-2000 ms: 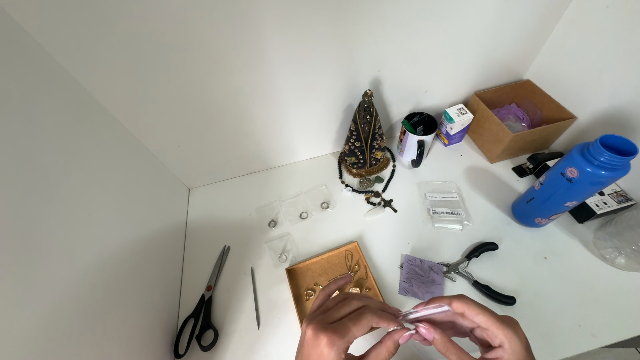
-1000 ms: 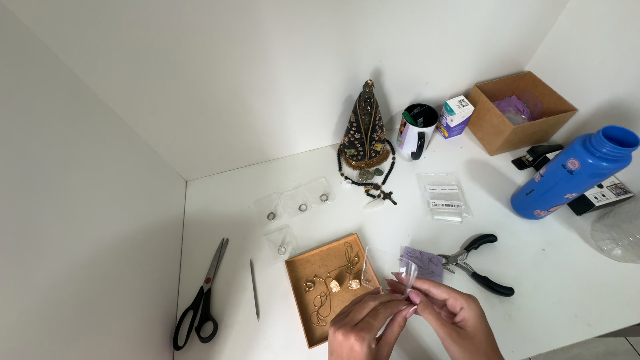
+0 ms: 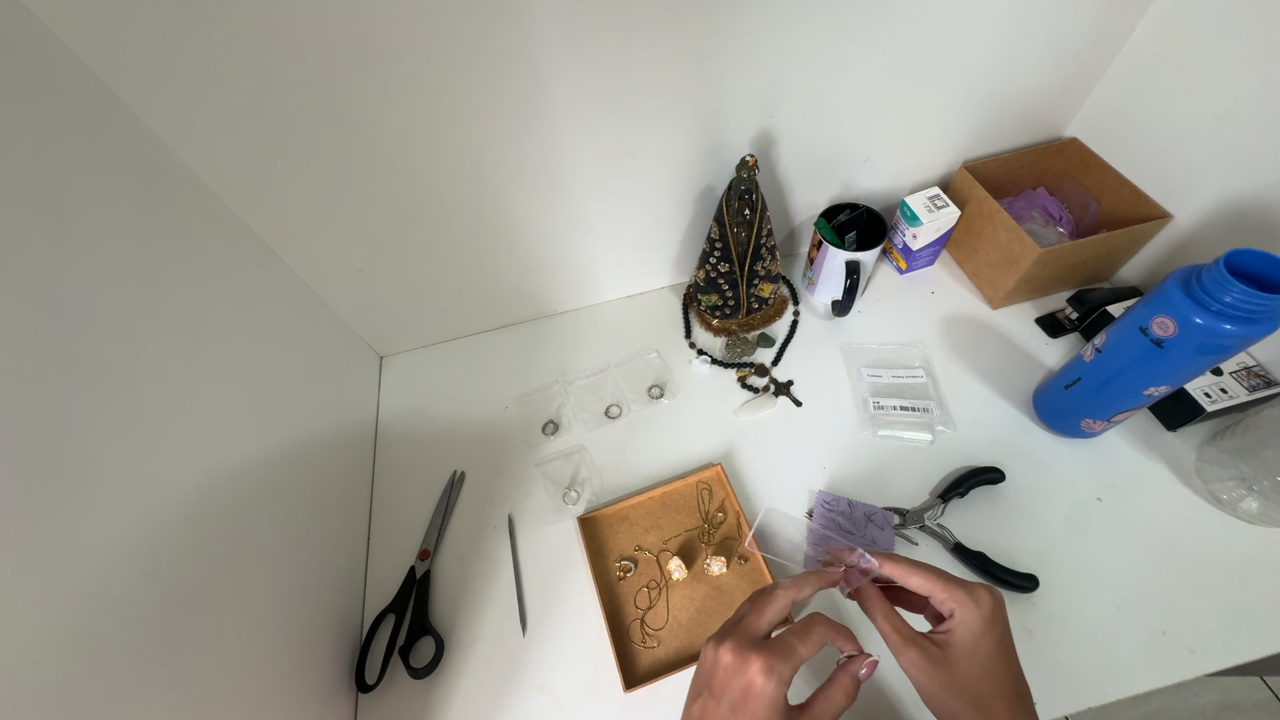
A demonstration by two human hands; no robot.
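Note:
My right hand (image 3: 945, 625) pinches a small clear plastic bag (image 3: 785, 540) between thumb and fingers, above a purple polishing cloth (image 3: 850, 527). My left hand (image 3: 775, 645) touches the bag with its index finger, while its thumb and another finger pinch a small ring (image 3: 850, 657). Left of the hands lies a shallow brown tray (image 3: 652, 660) with gold chains, a ring and two flower-shaped pieces of jewellery. Several clear bags (image 3: 590, 388), each with a ring, lie behind the tray. Black-handled pliers (image 3: 935, 520) rest partly beside the cloth.
At the left are scissors (image 3: 425, 575) and a thin metal tool (image 3: 517, 575). A robed figurine (image 3: 742, 250) with a rosary (image 3: 785, 390), a mug (image 3: 840, 260), a small carton (image 3: 920, 232) and a brown box (image 3: 1050, 230) stand behind. A blue bottle (image 3: 1150, 345) is at right; a labelled plastic packet (image 3: 900, 395) lies nearer.
The clear bag now extends leftward from my right fingers. The hands have moved right from over the tray since two seconds ago, and a ring now shows in my left fingers.

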